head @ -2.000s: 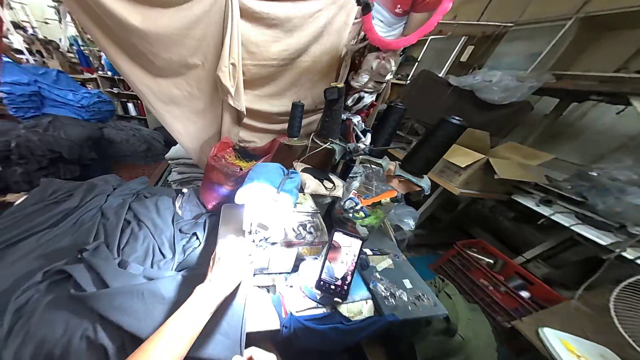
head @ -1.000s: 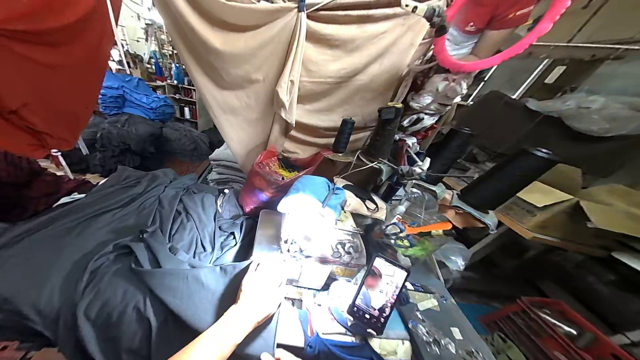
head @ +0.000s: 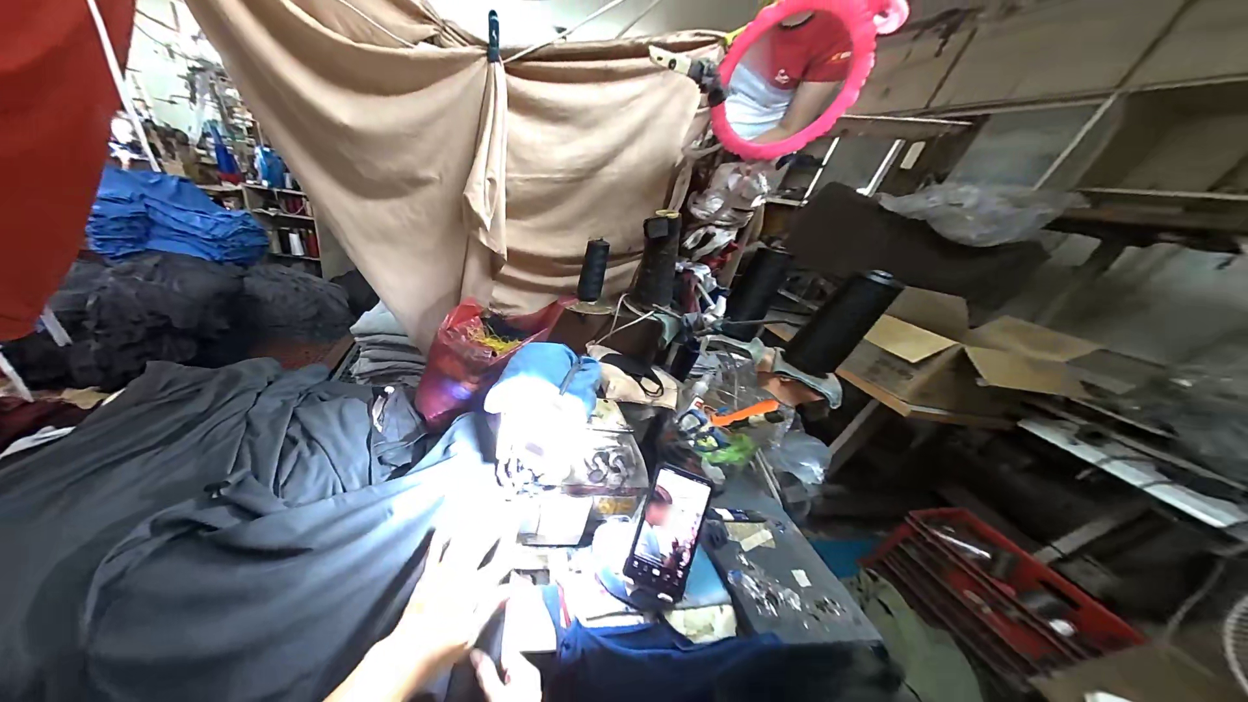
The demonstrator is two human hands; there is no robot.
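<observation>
My left hand point(head: 448, 595) lies over the right edge of a heap of dark grey fabric point(head: 263, 536), in a strong glare that hides its fingertips. Just below and to the right, at the bottom edge, part of my right hand point(head: 507, 675) shows close to the cloth; its grip cannot be made out. A sewing machine, largely washed out by the light, has blue cloth point(head: 551, 375) on top. Right of the hands, a smartphone point(head: 669, 531) stands tilted with its screen lit. Navy cloth point(head: 653, 663) lies below the phone.
Black thread cones point(head: 843, 322) stand behind the machine, near a red plastic bag point(head: 463, 366) and orange-handled scissors point(head: 746, 413). A beige curtain point(head: 585, 146) hangs behind. At right are an open cardboard box point(head: 936, 361) and a red crate point(head: 1014, 585). A person point(head: 799, 68) is partly visible beyond a pink ring.
Grey fabric now covers the pale plate beside the machine that showed earlier. My right hand shows more at the bottom edge. The view has swung left.
</observation>
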